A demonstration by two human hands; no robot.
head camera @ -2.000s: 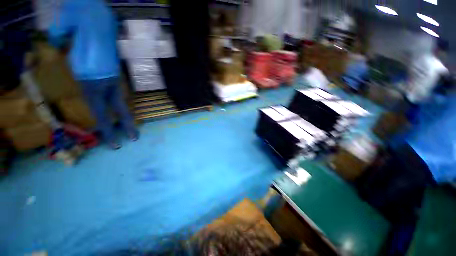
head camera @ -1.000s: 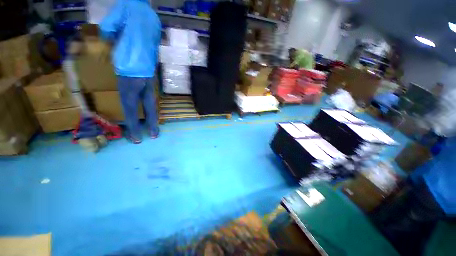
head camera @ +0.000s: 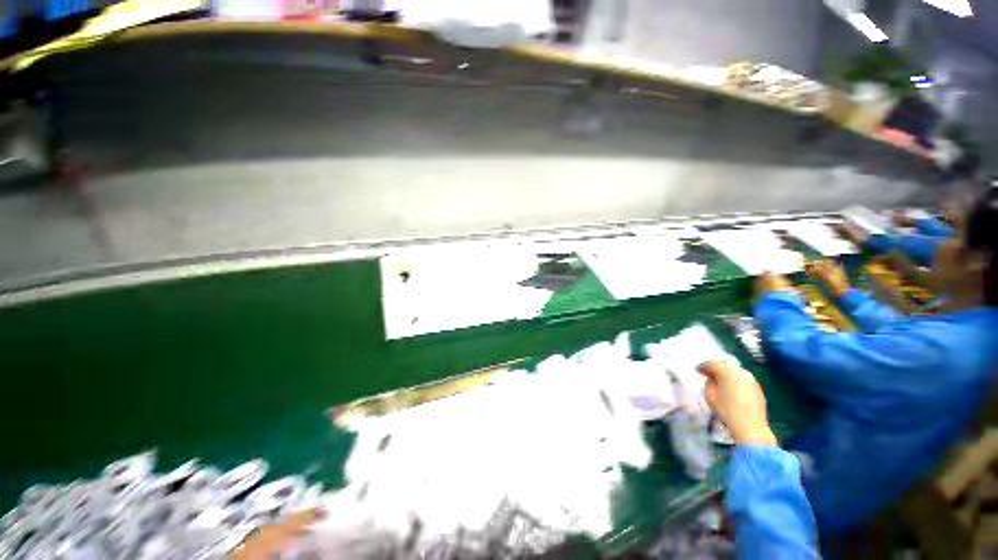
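Note:
A bright heap of whitish bagged accessories [head camera: 471, 448] lies in the centre on the green bench, over a tan tray edge [head camera: 438, 394]. Coiled white cables [head camera: 131, 505] are piled at the lower left. My left hand [head camera: 276, 536] is cut off by the bottom edge, between the cables and the heap; its fingers are blurred. My right hand [head camera: 735, 399], in a blue sleeve, is at the heap's right side, its bent fingers touching translucent packets [head camera: 670, 377]; blur hides whether they grip one. Tablet boxes [head camera: 482, 287] with white panels lie in a row behind.
A grey partition [head camera: 328, 197] with a shelf on top runs behind the green bench [head camera: 142, 361]. At the right, a person in a blue smock [head camera: 875, 372] reaches over the bench near a yellow parts box [head camera: 828, 306]. Another blue sleeve shows farther back.
The view has swung from the blue floor, pallets and stacked cartons to the bench. Both my hands now show, at the cables and bagged accessories.

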